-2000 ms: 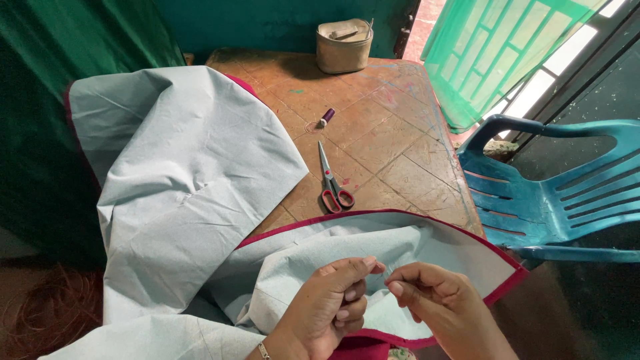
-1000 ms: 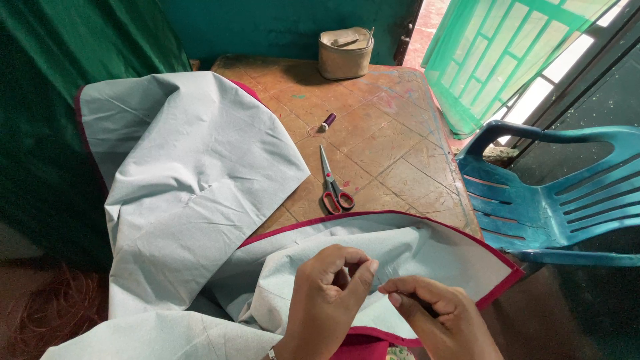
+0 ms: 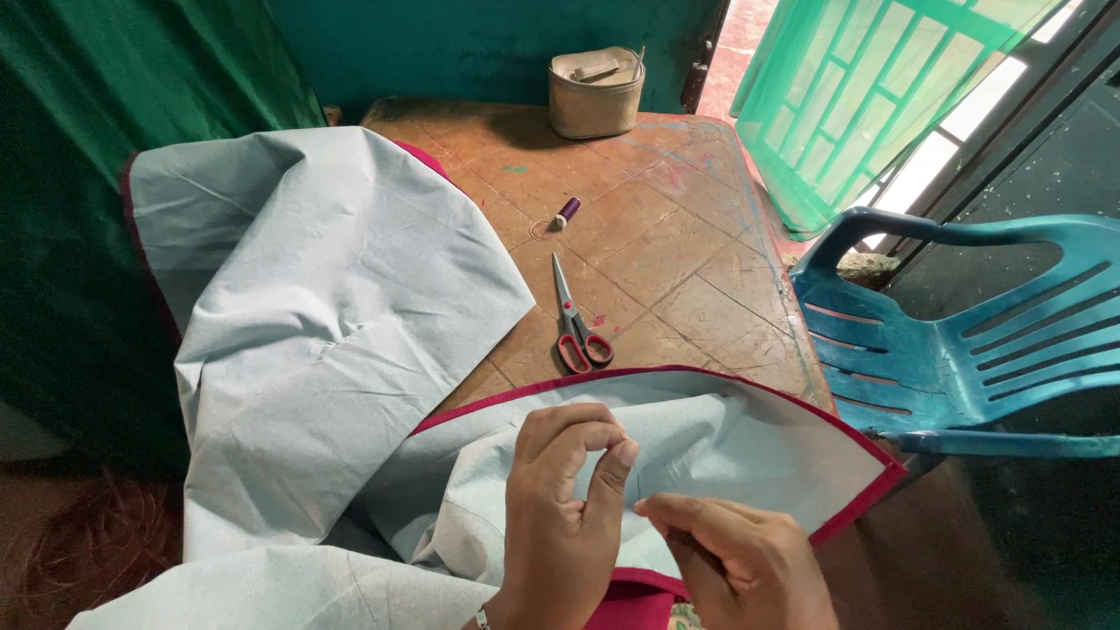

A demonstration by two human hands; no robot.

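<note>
My left hand (image 3: 564, 499) is raised over the pale cloth, its thumb and forefinger tips pinched together. Just right of it and a little lower, my right hand (image 3: 744, 551) also pinches thumb and forefinger; anything thin between the fingertips is too small to make out. Pale grey cloth with magenta edging (image 3: 350, 289) covers the left and front of the table and lies beneath both hands. Scissors with red and black handles (image 3: 573, 319) lie on the table beyond the hands. Past them rests a spool of purple thread (image 3: 567, 213), a loose loop of thread beside it.
The wooden table (image 3: 665, 219) carries a beige zippered pouch (image 3: 597, 96) at its far edge. A blue plastic chair (image 3: 954, 341) stands at the right. Green curtains (image 3: 149, 79) hang at the left, and a sheer green curtain (image 3: 857, 96) hangs by the opening at the upper right.
My left hand has turned more upright and risen relative to my right hand. The fingertips of the two hands remain close together. Scissors, spool and pouch have stayed in place.
</note>
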